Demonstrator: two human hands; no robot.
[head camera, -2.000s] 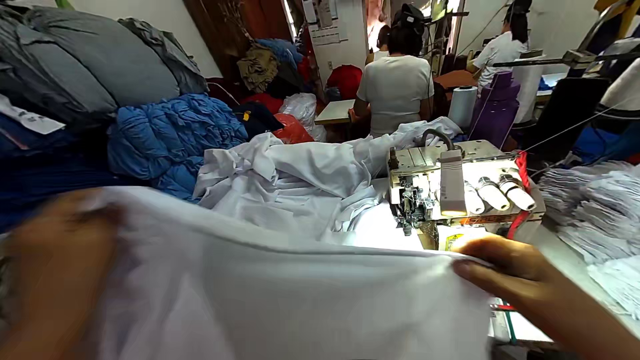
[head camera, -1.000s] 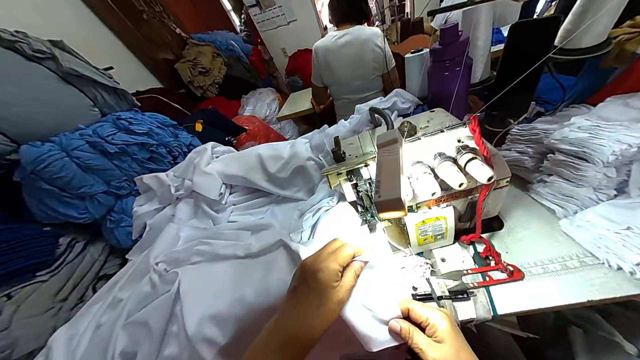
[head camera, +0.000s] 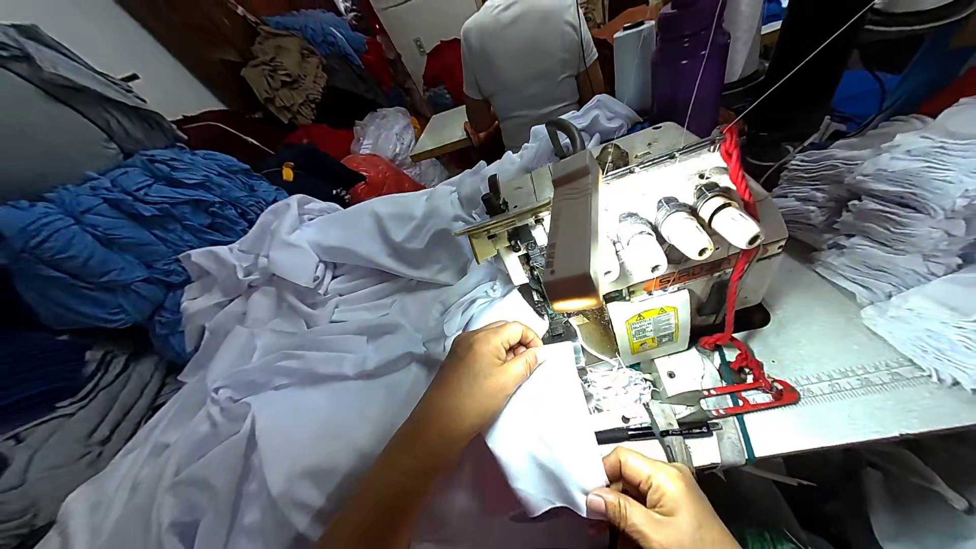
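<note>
A piece of white fabric (head camera: 545, 435) is stretched between my two hands in front of an overlock sewing machine (head camera: 686, 221). My left hand (head camera: 488, 366) pinches its upper left edge, just below the machine's lit lamp (head camera: 572, 236). Down at the fabric's lower right corner, my right hand (head camera: 648, 496) grips it between thumb and fingers. The fabric's upper edge lies close to the needle area, which the lamp partly hides. A large heap of white cloth (head camera: 328, 366) spreads left of the machine and behind it.
Red thread snips (head camera: 751, 396) and a black pen (head camera: 656, 433) lie on the machine table (head camera: 846, 412) near my right hand. Stacks of white pieces (head camera: 892, 198) stand at the right. Blue garments (head camera: 130, 236) are piled left. A person (head camera: 526, 69) sits beyond the machine.
Two seconds ago my hands held a wide white cloth spread apart; now they are close together on a small part beside the machine. The view has tilted down and moved nearer.
</note>
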